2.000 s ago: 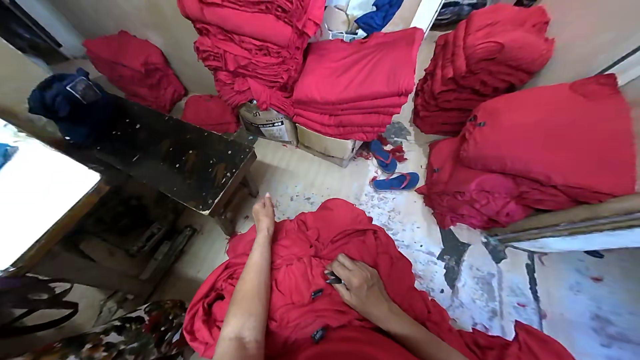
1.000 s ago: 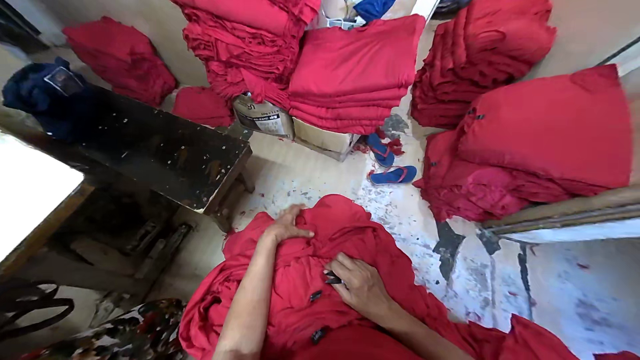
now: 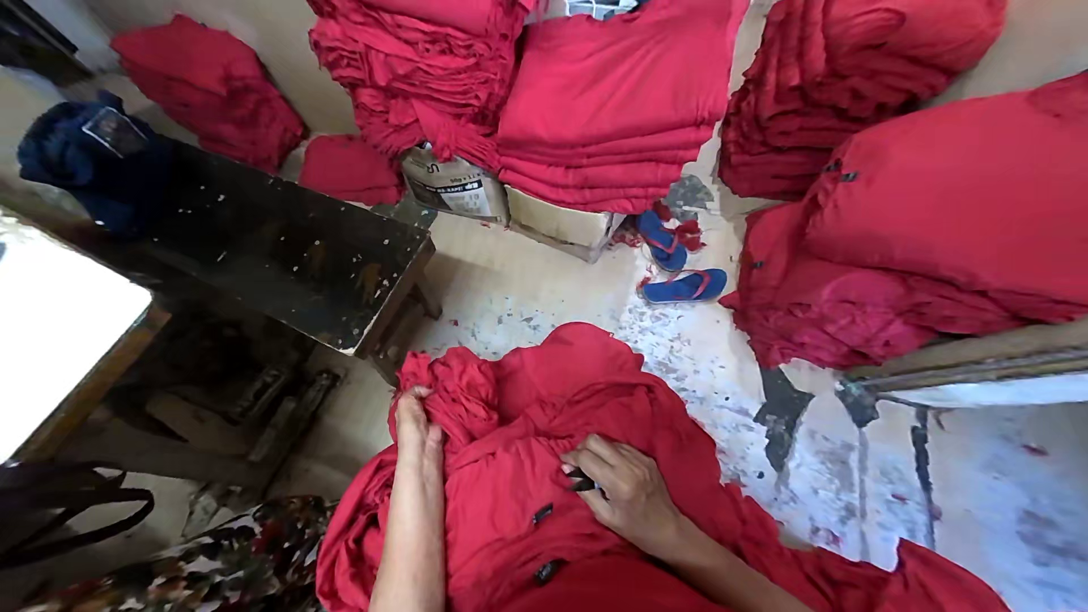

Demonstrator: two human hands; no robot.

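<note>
A heap of red fabric garments point(image 3: 527, 476) lies before me at the bottom centre. My left hand point(image 3: 416, 416) grips a bunched fold at the heap's left edge, its fingertips partly hidden in the cloth. On the middle of the heap, my right hand point(image 3: 619, 486) has its fingers curled round a small dark object point(image 3: 581, 481); whether this is a tool or a tag I cannot tell. Two small black labels, an upper one point(image 3: 542, 513) and a lower one point(image 3: 546, 571), show on the red cloth between my forearms.
A dark paint-flecked bench point(image 3: 280, 242) stands left, bearing dark blue cloth point(image 3: 93, 161). Folded red stacks rise at the back point(image 3: 612, 93) and right point(image 3: 960, 204). Blue flip-flops point(image 3: 684, 286) lie on the stained floor point(image 3: 484, 280). A white-topped table point(image 3: 68, 323) is at far left.
My left hand, off the cloth two seconds ago and spread on it one second ago, has moved left and now grips a bunched fold. My right hand has stayed at about the same spot.
</note>
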